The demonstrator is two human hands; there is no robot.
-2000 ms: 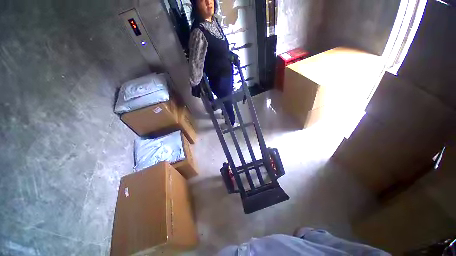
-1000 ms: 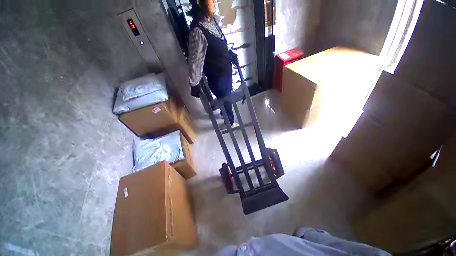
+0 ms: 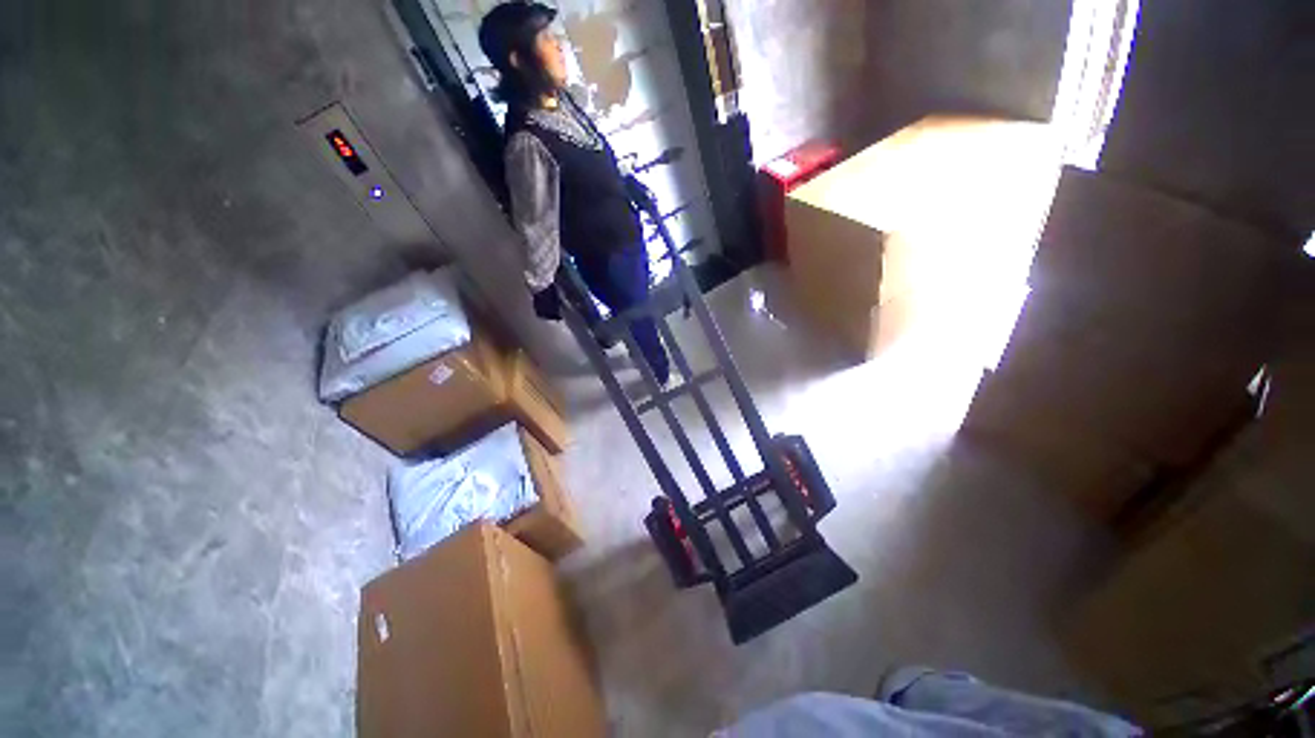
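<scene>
Neither of my hands is in view. A dark metal hand truck (image 3: 700, 418) stands in front of me, tilted, with its toe plate on the floor nearest me and nothing on it. A second person (image 3: 577, 202) in a dark vest and black gloves holds its handles and stands by the lift. Part of my own light blue-grey clothing (image 3: 937, 714) shows at the bottom edge.
On the left stand cartons (image 3: 476, 634), some with pale grey-white plastic parcels (image 3: 465, 490) on top. A lift panel (image 3: 346, 152) with red digits is on the wall. At the right are a sunlit carton (image 3: 837, 260), a red box (image 3: 779, 195) and shadowed cartons (image 3: 1139, 332).
The whole view has shifted and tilted a little. The person's head now shows more fully and is turned to the right. The person still holds the hand truck.
</scene>
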